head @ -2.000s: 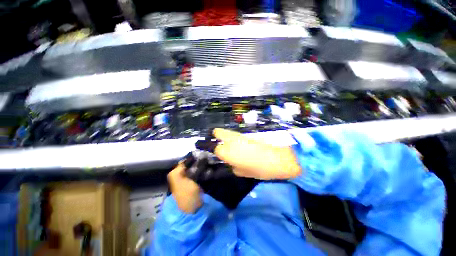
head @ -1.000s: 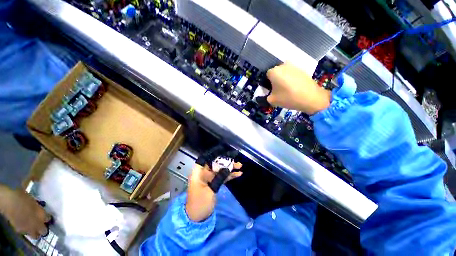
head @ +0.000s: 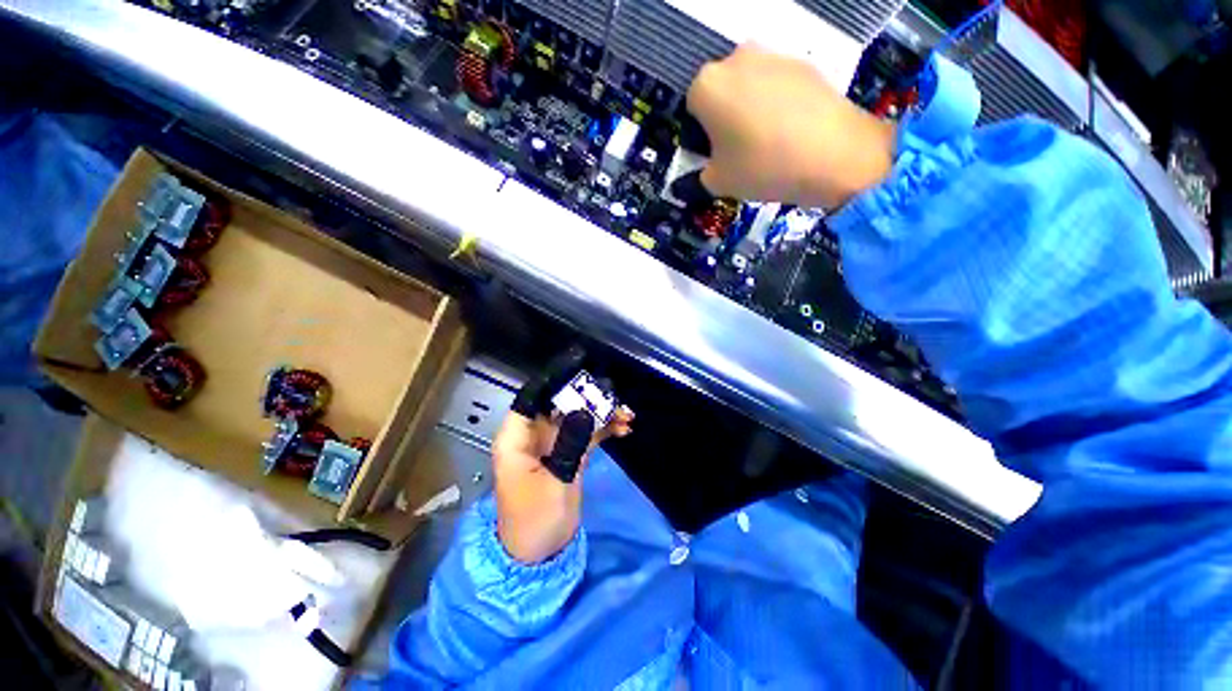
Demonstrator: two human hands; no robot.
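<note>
My left hand [head: 536,483], with black finger cots, is below the front rail and holds a white box component [head: 586,401] with dark marks between its fingers. My right hand [head: 784,131] is over the black circuit board [head: 790,281], palm down. Its black-cotted fingertips are closed around another white box component [head: 686,172] at the board's surface; the hand partly hides this part. A toroidal inductor [head: 484,64] and small parts stand on the board to the left.
The pale metal rail [head: 581,261] runs diagonally before the board. Silver heatsinks [head: 658,37] stand behind. At left are an open carton [head: 308,290] with toroids [head: 170,377] and white packing [head: 203,547] beside white parts [head: 89,624]. Red parts [head: 1051,24] lie at upper right. A blue sleeve shows at far left.
My right hand went from near my left hand to the board, and stays at the same spot there over the last second. Another person's hand at lower left has gone. The view has turned and shifted.
</note>
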